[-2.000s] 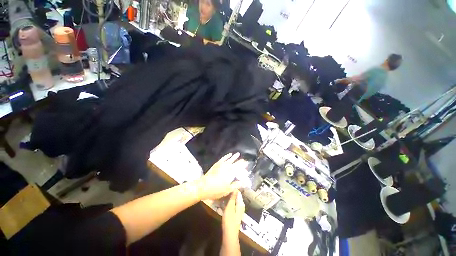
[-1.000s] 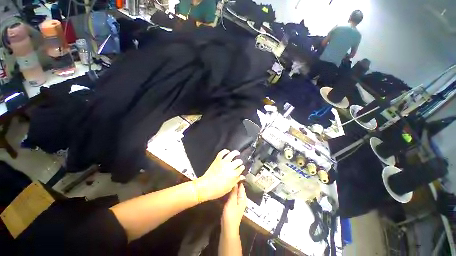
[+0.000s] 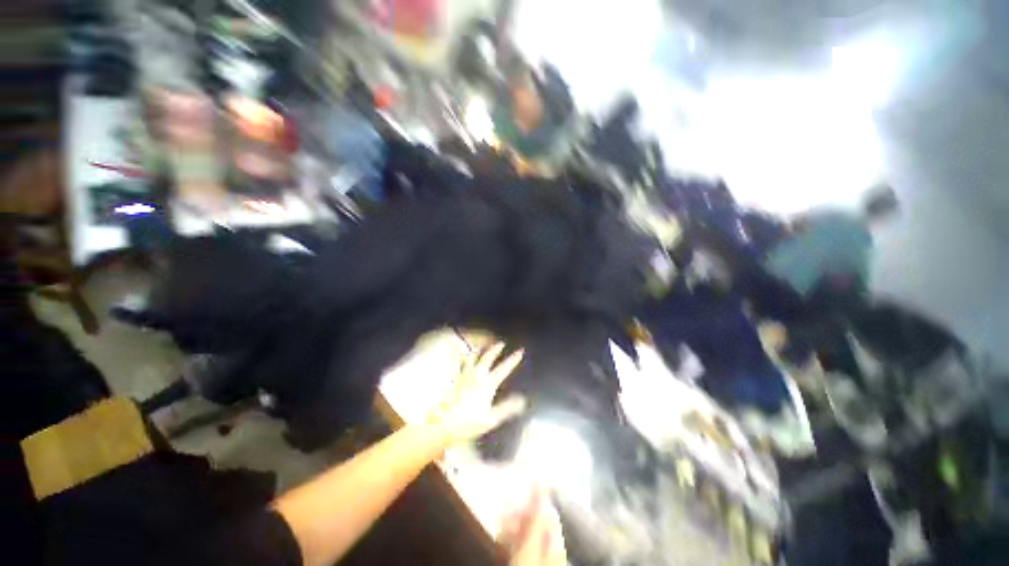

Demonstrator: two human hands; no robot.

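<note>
The frame is strongly blurred. My left hand is over the white machine table, fingers spread, near the edge of the black cloth. No cloth shows gripped in it. My right hand is at the bottom edge, partly cut off and washed out by glare; whether it holds anything cannot be told. The overlock machine is a blurred white-grey shape right of my hands. Its presser foot area is hidden by blur and glare.
The black cloth is a large heap behind the hands. A yellow board is at the lower left. Blurred bottles stand on the neighbouring table at the upper left. One person is at the upper right, another behind the heap.
The view has swung and blurred, with the scene lower in the picture. My left hand has come off the cloth by the presser foot and spread its fingers, apart from my right hand.
</note>
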